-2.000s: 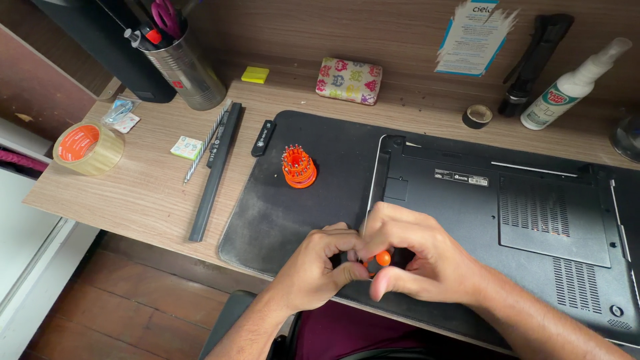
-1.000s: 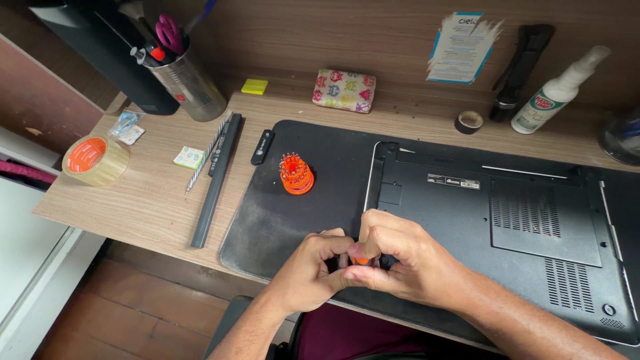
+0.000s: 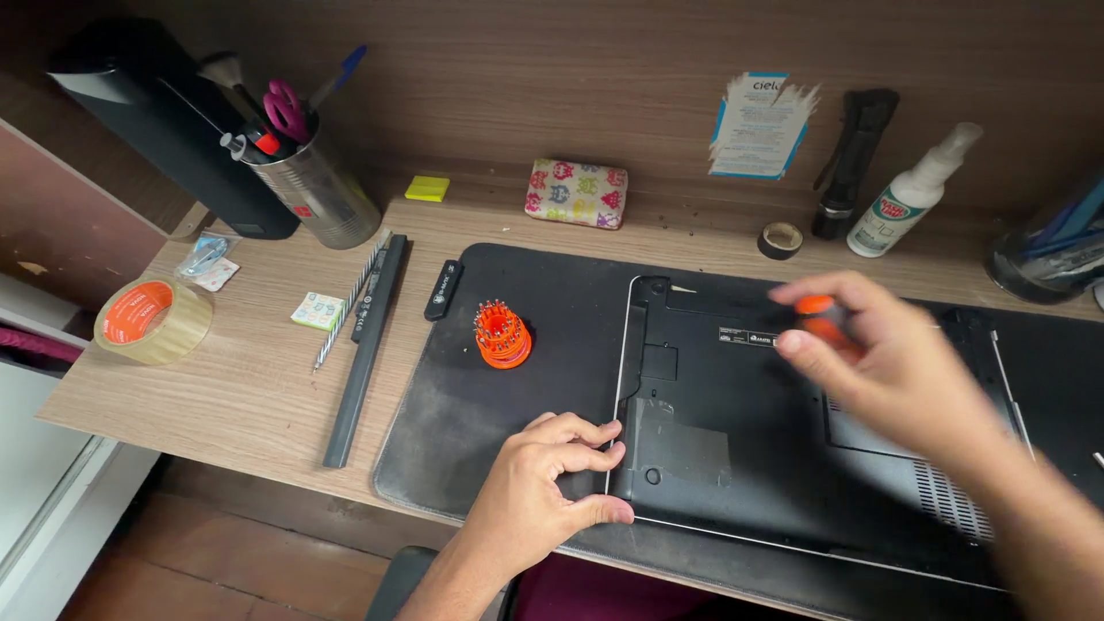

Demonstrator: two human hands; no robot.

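Note:
A black laptop (image 3: 759, 474) lies upside down on a black desk mat (image 3: 448, 431), its underside with vents and labels facing up. My left hand (image 3: 561, 474) touches the laptop's left edge near the front corner, fingers and thumb bent around it. Over the laptop's rear middle, my right hand (image 3: 871, 362) is blurred and holds an orange and dark screwdriver handle (image 3: 819, 319); its tip cannot be made out. An orange round holder with screwdriver bits (image 3: 502, 336) stands on the mat, left of the laptop.
Left on the desk are a laptop battery (image 3: 366, 362), a striped pencil (image 3: 349, 302), clear tape (image 3: 153, 319) and a metal can of pens (image 3: 323, 194). Along the back stand a patterned pouch (image 3: 576, 194), black tape (image 3: 780, 241), a flashlight (image 3: 849, 164) and a spray bottle (image 3: 906, 203).
My hands were together at the laptop's front left; now they are apart. My right hand has moved right and away from me with the orange tool, and my left hand has come to the laptop's edge.

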